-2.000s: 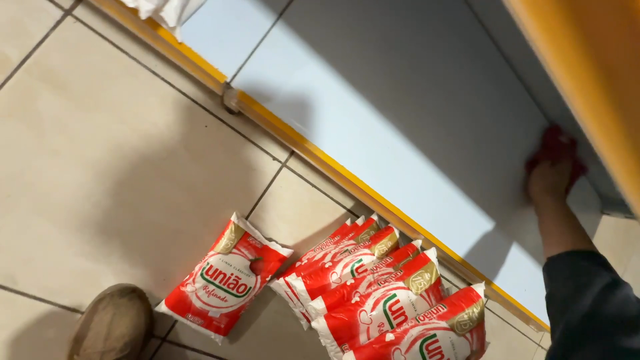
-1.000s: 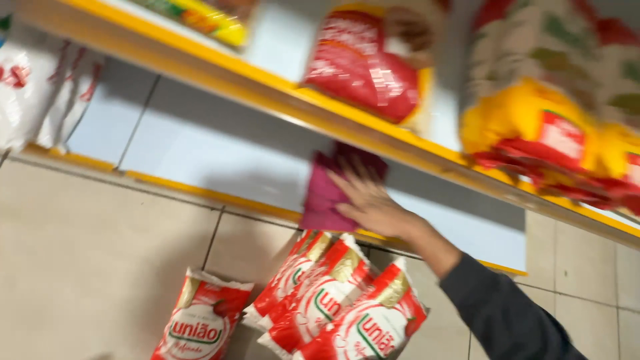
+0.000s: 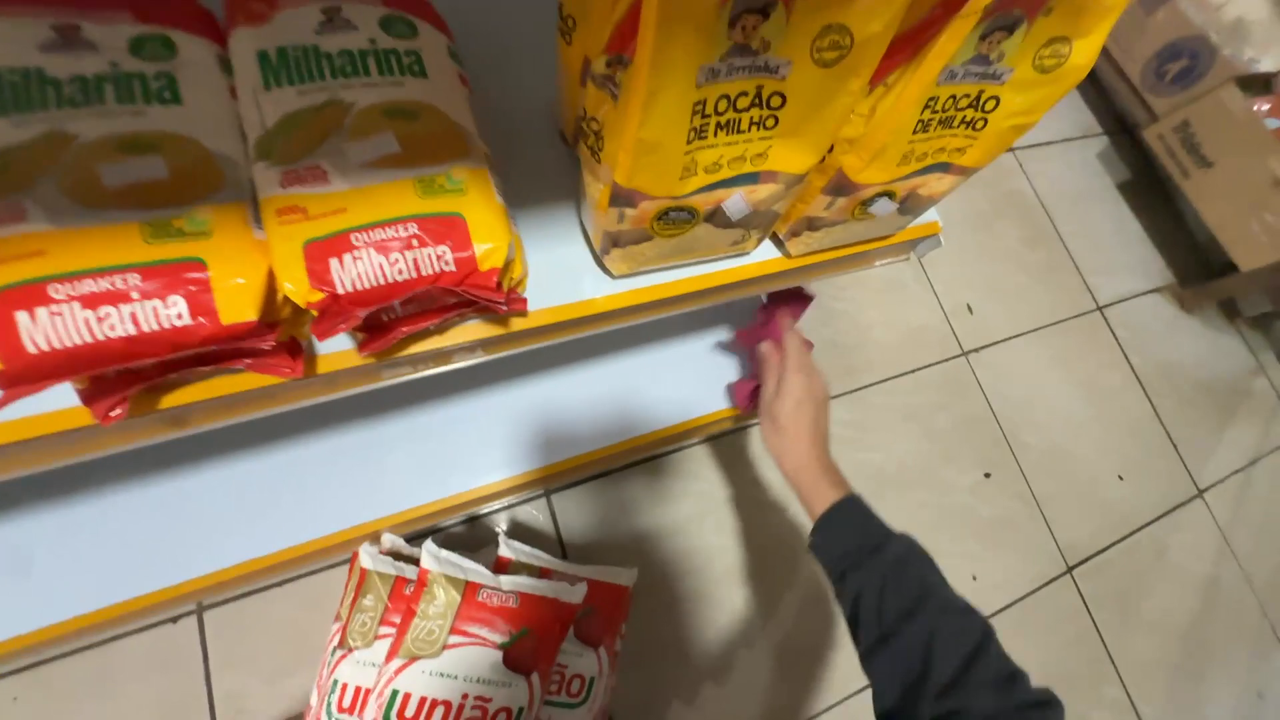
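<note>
My right hand (image 3: pixel 797 410), in a dark sleeve, grips a crumpled magenta cloth (image 3: pixel 768 340) at the right end of the low shelf (image 3: pixel 400 455). Part of the cloth rests over the shelf's end and its yellow front edge. Several red and white União sugar bags (image 3: pixel 480 640) stand on the tiled floor in front of that shelf, to the lower left of the hand. My left hand is out of view.
Above the low shelf, an upper shelf with a yellow edge (image 3: pixel 560 318) holds Milharina bags (image 3: pixel 385 180) and yellow corn-flake flour packs (image 3: pixel 720 130). Cardboard boxes (image 3: pixel 1215 165) stand on the floor (image 3: pixel 1040 430) at the far right.
My right hand with the cloth has moved from the middle of the low shelf, behind the sugar bags, to its right end. The view has swung strongly.
</note>
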